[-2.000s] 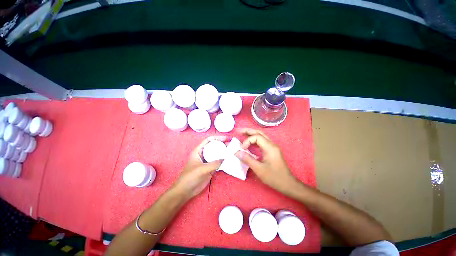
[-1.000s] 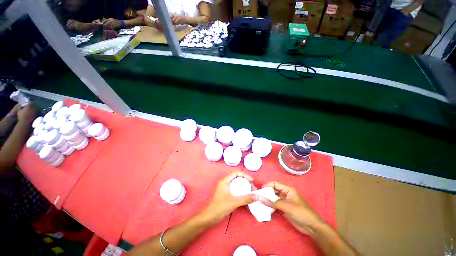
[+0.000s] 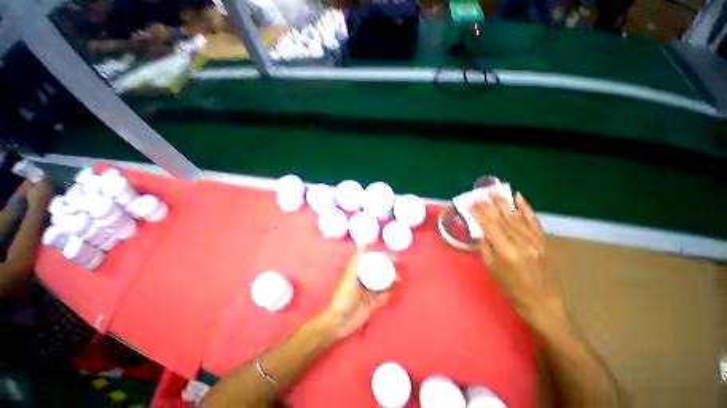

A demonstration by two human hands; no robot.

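My left hand (image 3: 356,301) holds a white round capped jar (image 3: 376,271) above the red mat (image 3: 319,351). My right hand (image 3: 510,239) holds a white cloth (image 3: 481,205) on top of the clear solvent bottle (image 3: 456,229). The cloth and fingers cover the bottle's neck; its base and part of its round lid show. Several jars (image 3: 364,228) stand in a group at the mat's back edge. One jar (image 3: 272,291) stands left of my left hand.
Several jars (image 3: 391,385) stand at the front edge. A jar pile (image 3: 97,213) is at far left, near another person's hand (image 3: 37,191). Brown cardboard (image 3: 638,303) lies right of the mat. The green belt (image 3: 359,143) runs behind, with a grey post (image 3: 119,107) at left.
My right hand has moved the cloth from the held jar up and right to the solvent bottle. My left hand still holds the jar. The view has tilted up from the first frame.
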